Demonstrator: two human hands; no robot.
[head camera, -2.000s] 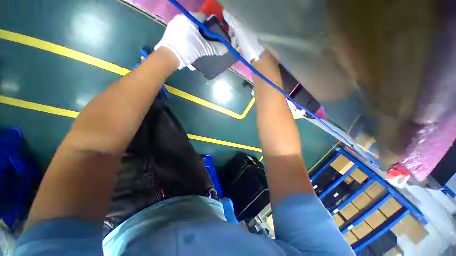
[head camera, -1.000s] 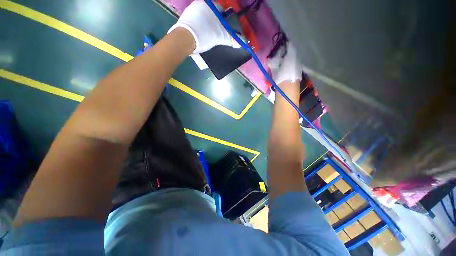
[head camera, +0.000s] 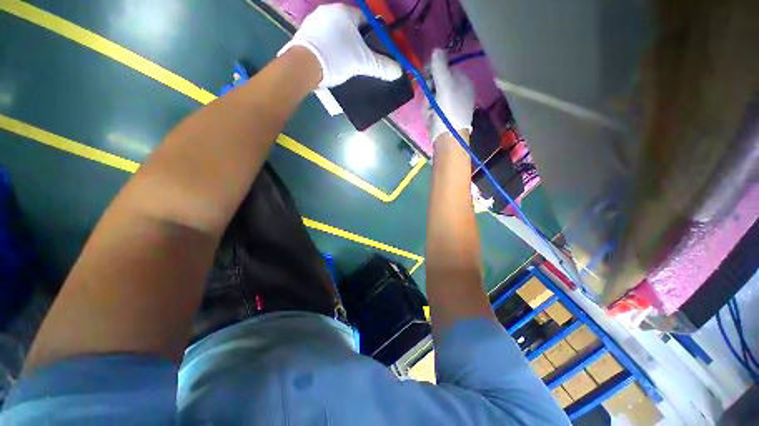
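Observation:
My left hand (head camera: 341, 48), in a white knit glove, grips a flat black box (head camera: 370, 101) by its upper left part, at the edge of the pink-lined shelf (head camera: 408, 125). A white strip (head camera: 328, 101) shows beside the box. My right hand (head camera: 452, 96), also in a white glove, is over the pink lining to the right of the box, apart from it. A blue cable (head camera: 391, 52) crosses in front and hides part of the right hand. Whether its fingers hold anything cannot be told. An orange-red piece (head camera: 402, 37) lies behind the cable.
More black boxes (head camera: 503, 175) and thin black leads lie further along the shelf. A large blurred grey surface fills the right side. Black crates (head camera: 387, 304) stand on the green floor (head camera: 83, 91). A blue rack with cartons (head camera: 582, 337) is at the lower right.
My right hand first left the box and moved right to the black leads, then came back slightly left. My left hand still holds the box, which has shifted slightly right and shows more clearly.

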